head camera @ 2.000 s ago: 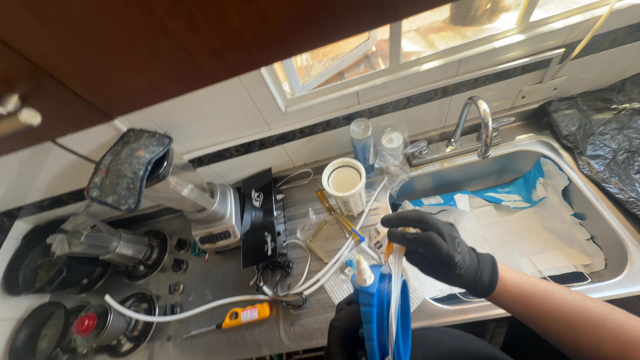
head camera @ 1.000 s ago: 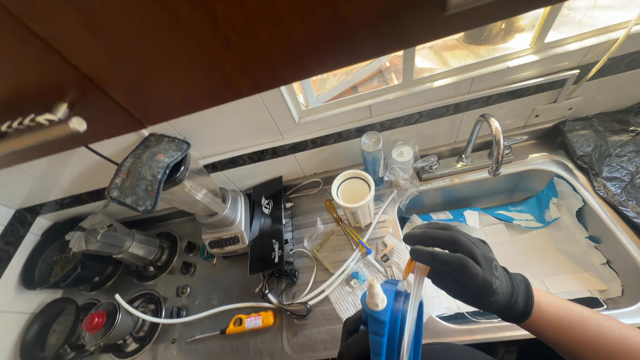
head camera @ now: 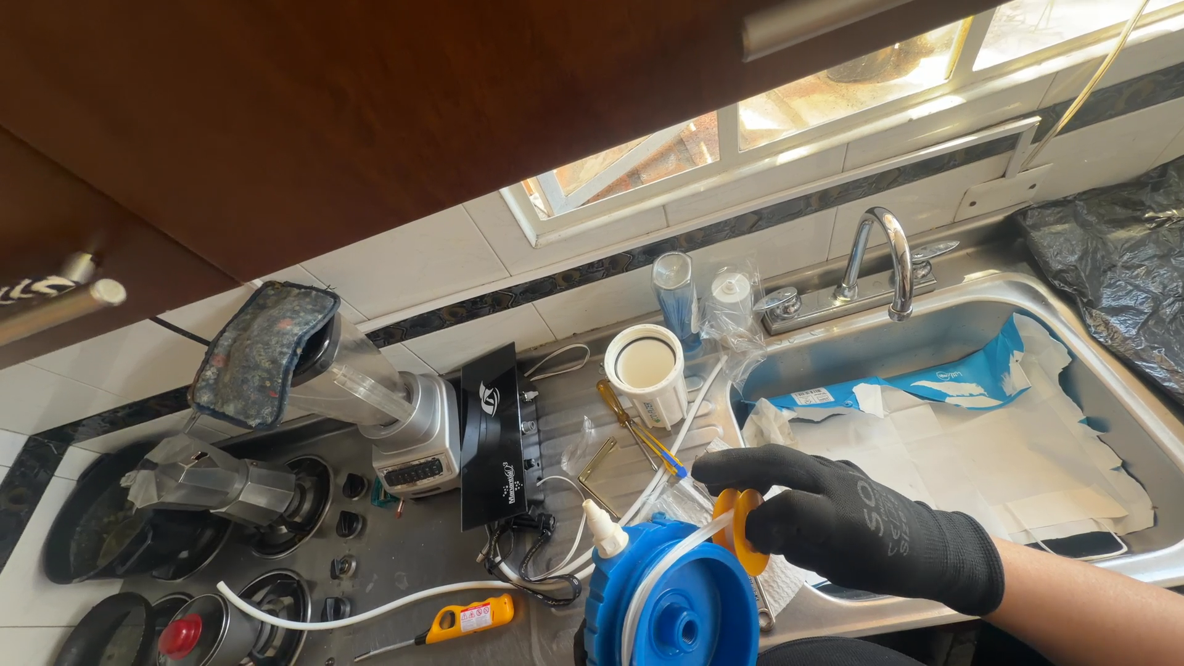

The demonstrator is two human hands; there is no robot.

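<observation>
My right hand [head camera: 860, 527], in a black glove, holds an orange-yellow spool [head camera: 740, 532] between thumb and fingers. White tape or tubing runs from the spool across a round blue plastic filter cap [head camera: 684, 601], which has a white threaded fitting [head camera: 604, 529] on its side. My left hand is almost wholly hidden behind the cap; only a dark bit of glove [head camera: 580, 640] shows at its left edge, so its grip cannot be seen. Beyond the cap, a white filter housing [head camera: 647, 375] stands upright, with a yellow-handled screwdriver [head camera: 615, 402] beside it.
To the right is a steel sink [head camera: 1027, 291] holding torn paper, with a faucet [head camera: 893, 268] behind. A blender [head camera: 421, 435], black panel [head camera: 492, 439], orange lighter [head camera: 470, 618] and white tube [head camera: 370, 610] lie leftward, near the stove with a moka pot [head camera: 217, 481]. Dark cabinets [head camera: 370, 120] overhang.
The blue cap has turned to show more of its round face. The orange-yellow spool, partly covered by my right hand before, now shows more fully between my fingers.
</observation>
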